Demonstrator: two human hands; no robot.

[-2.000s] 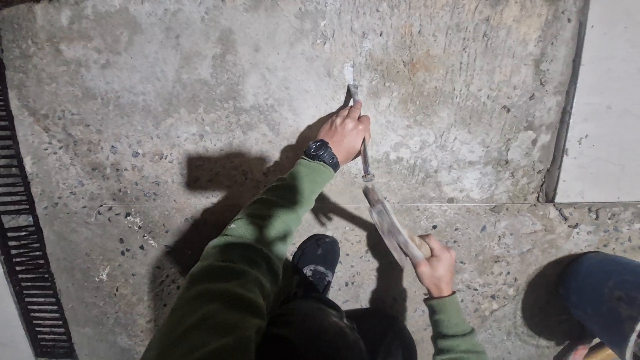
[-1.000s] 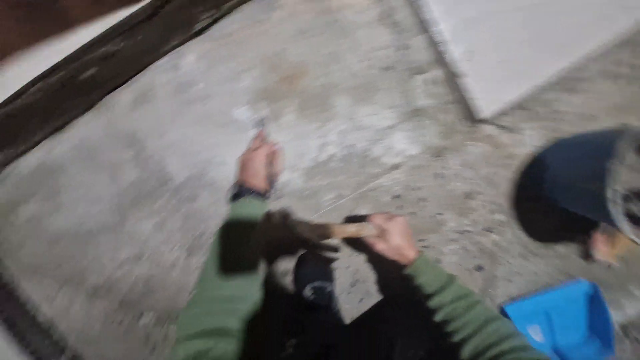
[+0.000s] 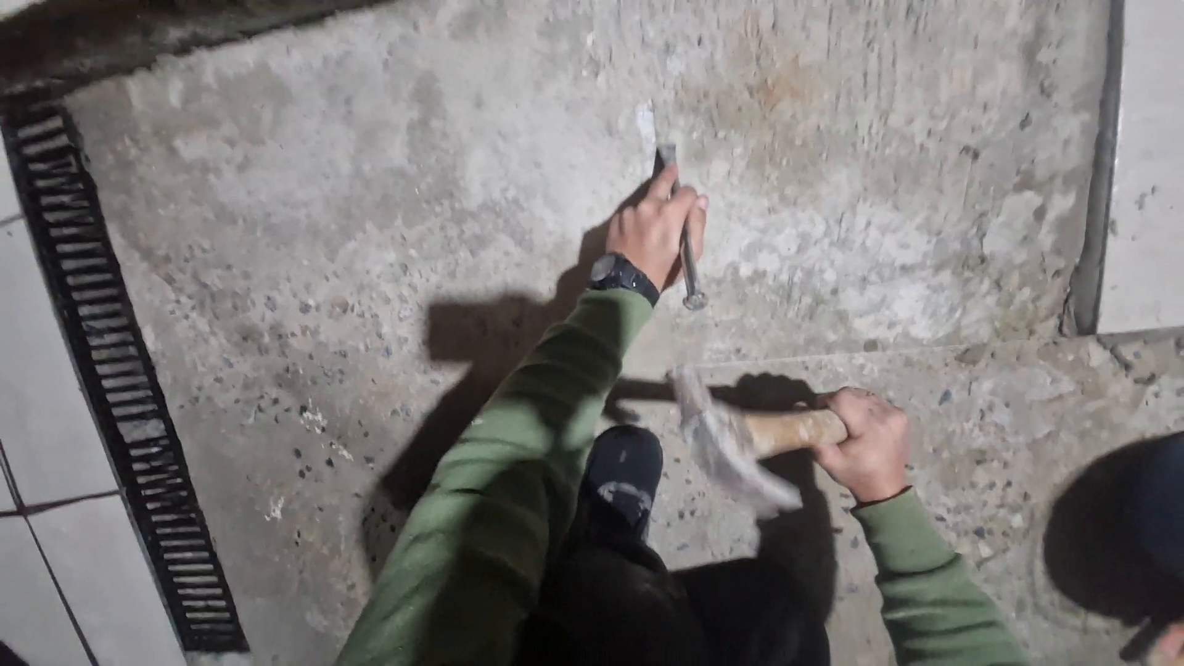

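My left hand (image 3: 655,231), with a dark watch on the wrist, grips a metal cold chisel (image 3: 687,264). The chisel's flat tip lies near a small pale mark (image 3: 646,122) on the rough concrete floor (image 3: 324,185), and its struck end points back toward me. My right hand (image 3: 865,444) is closed around the wooden handle of a hammer (image 3: 791,433). The hammer's head (image 3: 726,444), pale and blurred, is below the chisel's struck end and apart from it.
A dark drain grate (image 3: 120,370) runs down the left beside white tiles (image 3: 74,555). A pale slab (image 3: 1152,166) borders the concrete at right. My shoe (image 3: 626,472) stands below the hands; a dark rounded container (image 3: 1147,518) is at the right edge.
Since one second ago the view has swung. The blue object seen then at lower right is out of view. My left hand keeps the chisel, and my right hand still holds the hammer.
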